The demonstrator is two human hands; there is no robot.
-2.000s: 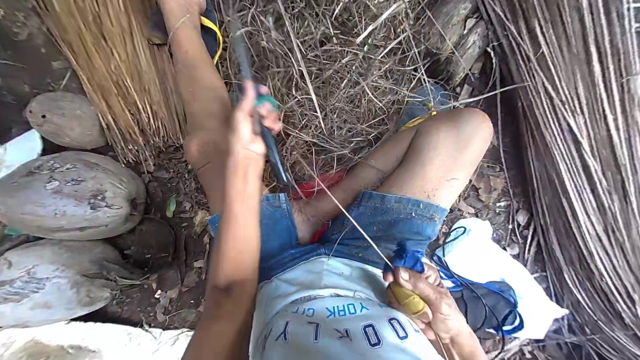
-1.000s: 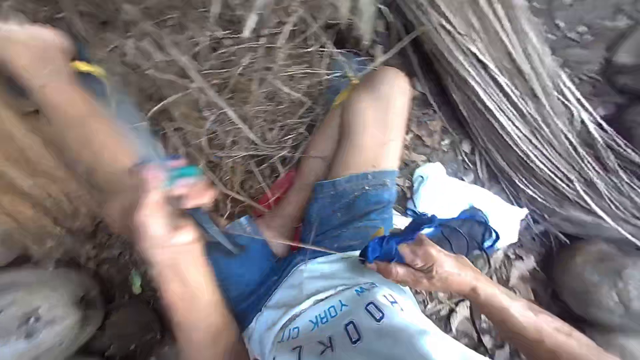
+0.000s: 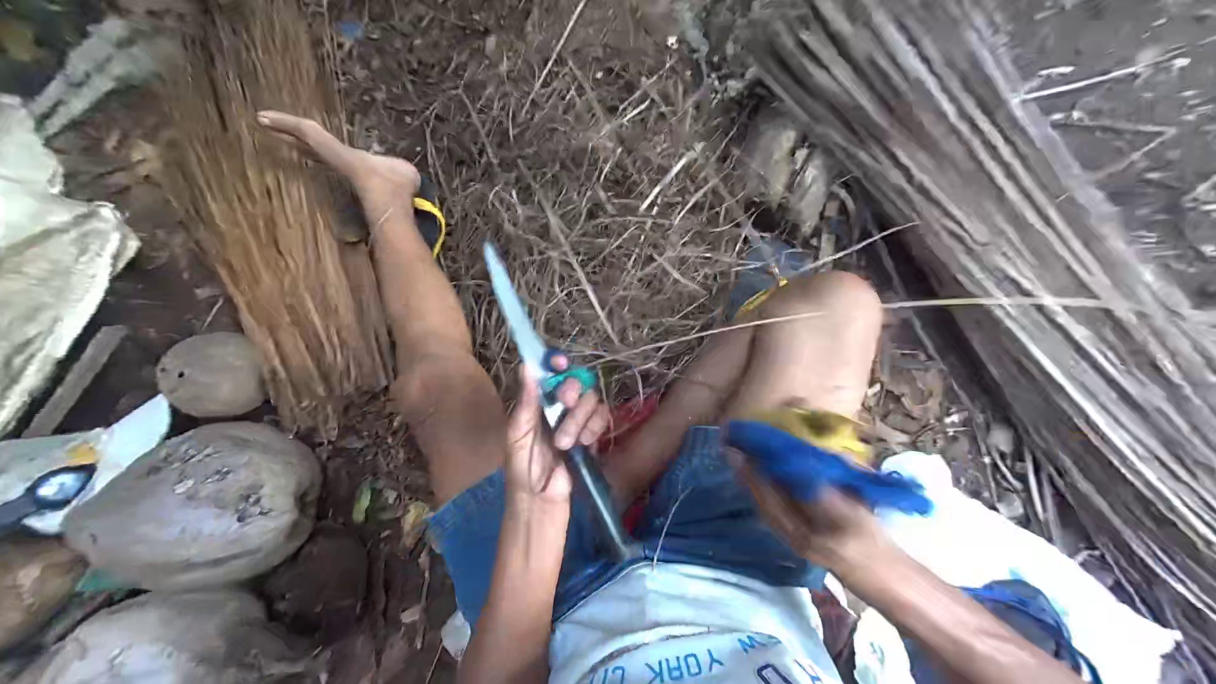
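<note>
My left hand grips a long knife at its middle. The knife's pale pointed blade points up and away, and a dark shaft runs down to my lap. Something green is wrapped at the fingers of that hand. To the right, above my thigh, my right hand holds a blue cloth, blurred by motion. A yellow thing shows just behind the cloth; whether my fingers touch it is unclear. A thin strand lies over my shorts.
Coconut husks lie at the left by a bundle of brown stalks. Dry twigs and stalks cover the ground ahead. A large grey bundle of fronds slants along the right, with a white sack below it.
My right hand has lifted from beside the shirt to above my thigh with the blue cloth. The knife's blade now stands out plainly above my left hand. The view has shifted.
</note>
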